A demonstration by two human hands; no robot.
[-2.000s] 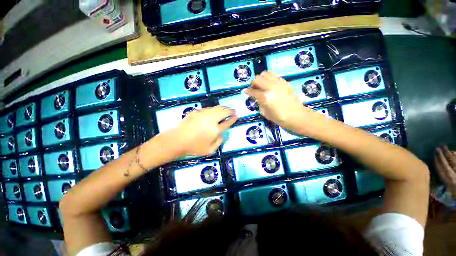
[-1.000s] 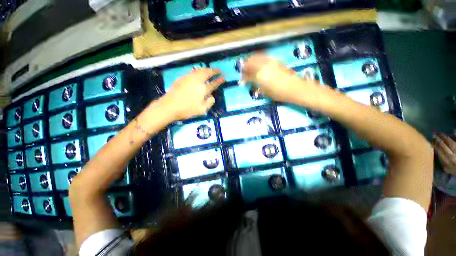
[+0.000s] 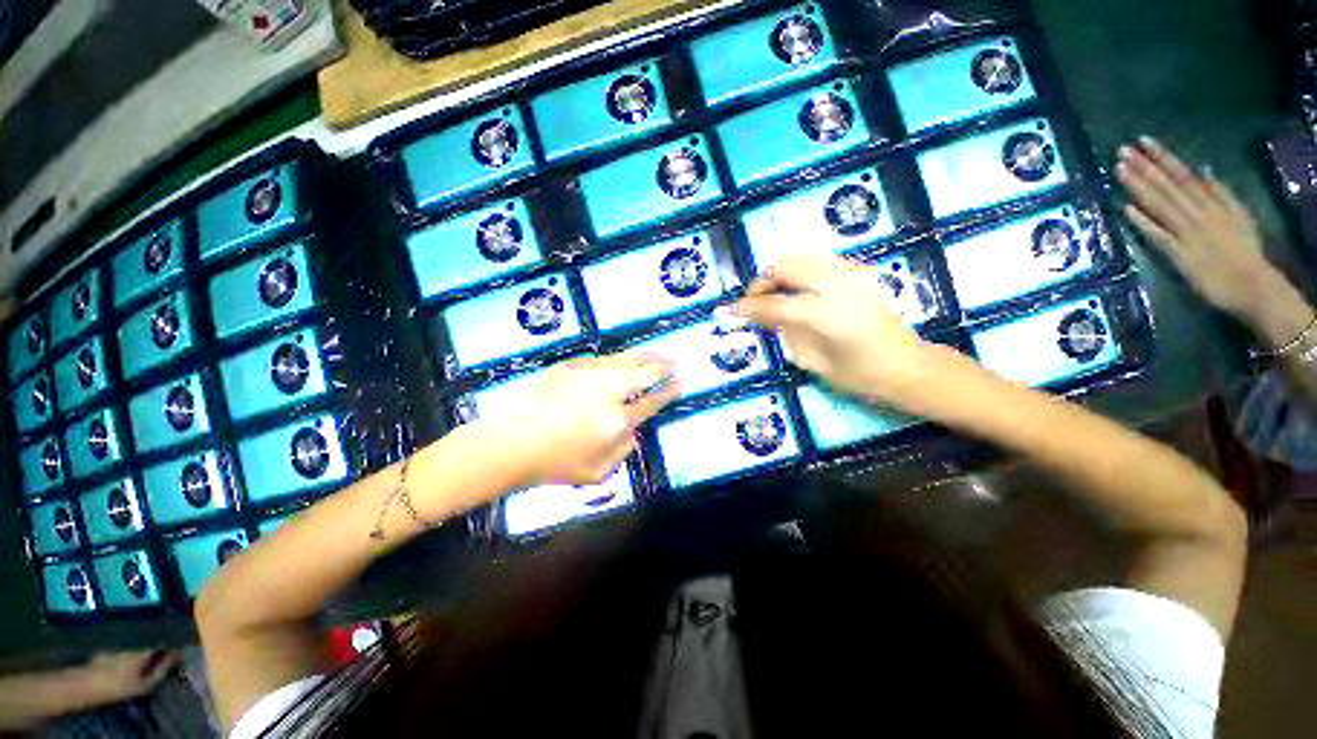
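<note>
A glossy black blister tray [image 3: 553,246] holds teal panels, each with a dark round disc near one end; several look white under glare. My left hand [image 3: 571,419] is over the lower left of this tray, its fingertips at the left end of one panel [image 3: 696,361]. Whether it grips anything is hidden. My right hand [image 3: 838,325] is at the upper edge of the same panel, with a small white wipe [image 3: 732,318] pinched between thumb and fingers, close to the disc.
A second blister tray [image 3: 197,448] of teal panels lies at the left. Black trays [image 3: 477,26] rest on a tan board [image 3: 379,80] beyond. A labelled white bottle [image 3: 267,18] stands at the top left. Another person's hand [image 3: 1199,231] rests on the green bench at the right; another arm [image 3: 87,690] shows lower left.
Both my hands have moved from panels in the tray's upper rows to one in a lower row. The view has shifted over the trays. The other person's hand at the right reaches further in.
</note>
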